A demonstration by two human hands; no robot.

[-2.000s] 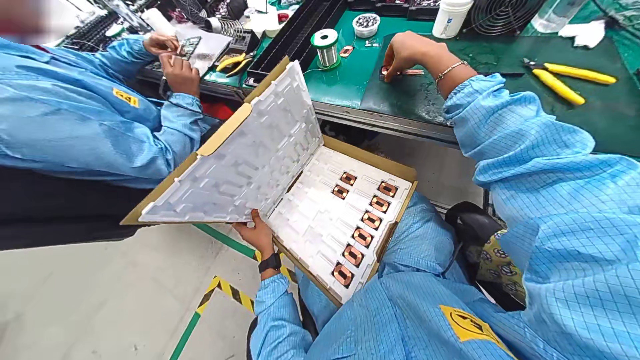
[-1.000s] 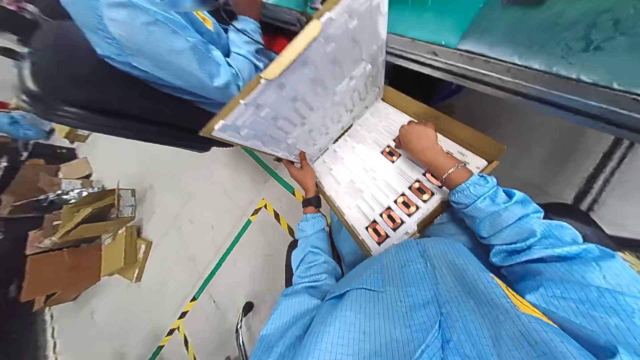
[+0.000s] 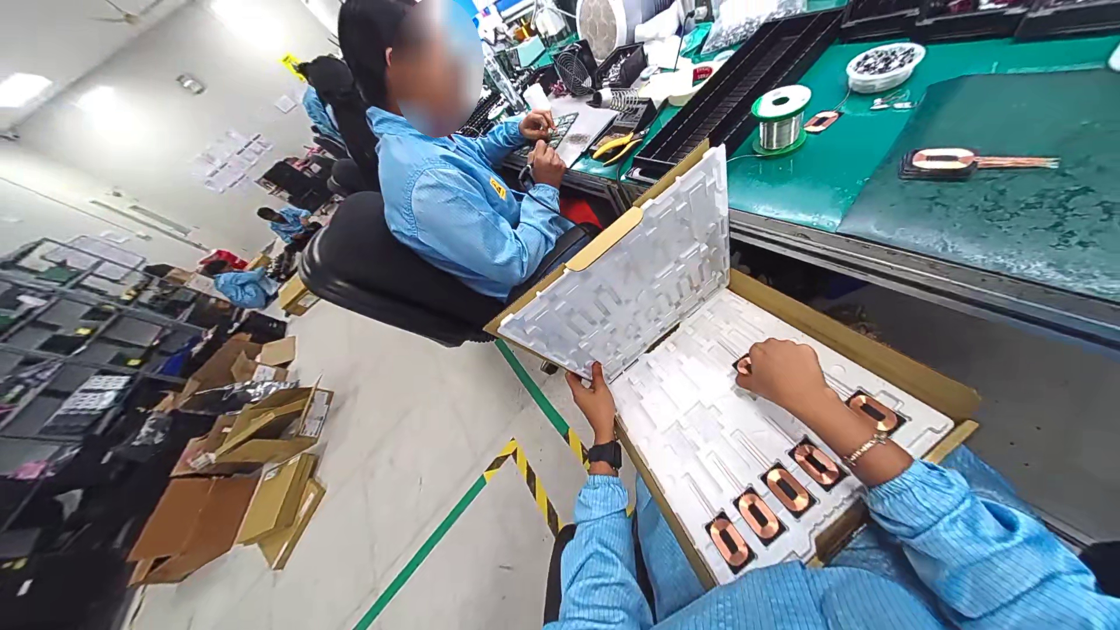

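Observation:
An open cardboard box (image 3: 770, 297) rests on my lap, with a white plastic tray (image 3: 691, 420) inside and a second translucent tray (image 3: 656, 254) against its raised lid. Flat copper coils (image 3: 792, 488) on black backings sit in a row along the tray's near side. My left hand (image 3: 595, 404) grips the box's left edge by the lid. My right hand (image 3: 780, 374) is over the tray with its fingertips closed on a copper coil (image 3: 743, 365), partly hidden by them. Another coil with long leads (image 3: 943, 161) lies on the green bench mat.
A solder wire spool (image 3: 780, 121), a round white tub (image 3: 885, 68) of small parts and a long black tray (image 3: 744, 87) stand on the bench. A co-worker in a blue coat sits at the left, near yellow-handled pliers (image 3: 618, 147). Cardboard boxes (image 3: 201, 507) lie on the floor.
My right hand has gone from the bench to the tray, where two inner coils showed two seconds ago. My left hand stays on the box. The view has swung left.

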